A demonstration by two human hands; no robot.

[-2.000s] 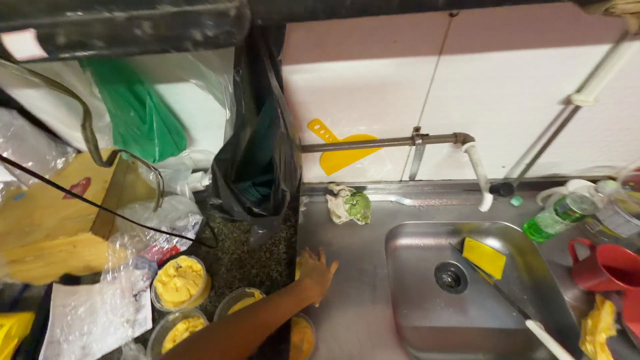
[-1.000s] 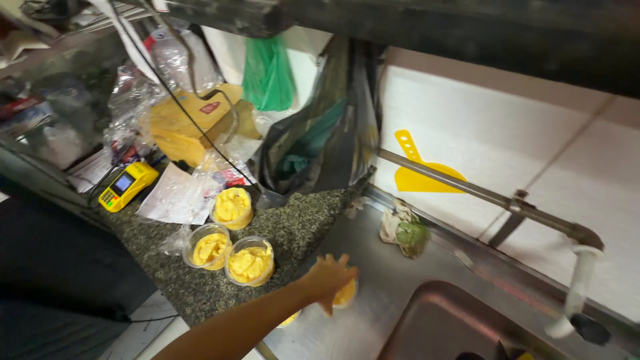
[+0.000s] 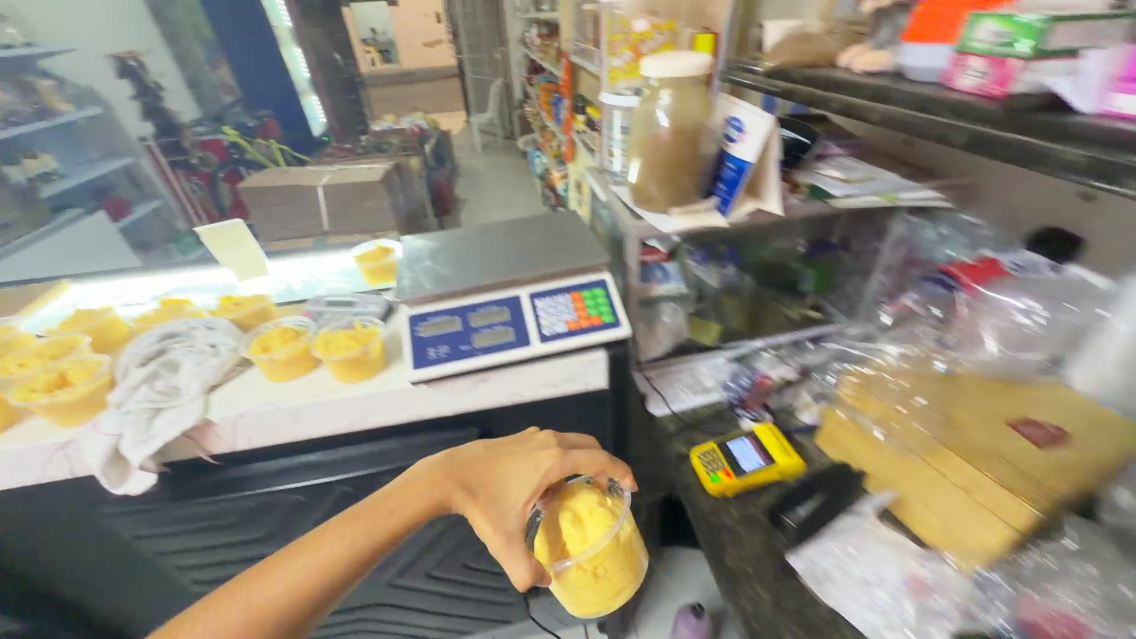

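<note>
My left hand (image 3: 546, 493) grips the rim of a clear plastic cup (image 3: 599, 564) filled with yellow food, thumb on the near side and fingers over the far side. It is held in front of the dark counter front, below a digital scale (image 3: 515, 293). Left of the scale, similar filled cups (image 3: 351, 351) stand on the white countertop beside a crumpled light cloth (image 3: 169, 382). Another cup (image 3: 377, 262) stands behind, by the scale's left edge. My right hand is out of view.
At the right, a dark stone counter (image 3: 745, 555) holds a yellow card terminal (image 3: 748, 457), a cardboard box (image 3: 967, 453), papers and plastic wrap. A large jar (image 3: 672, 133) stands on a glass case. A dark shelf (image 3: 941, 115) juts out at upper right.
The view has swung left from the sink to the scale counter. My left hand, earlier low over the steel sink top by the cups, now holds a filled cup up.
</note>
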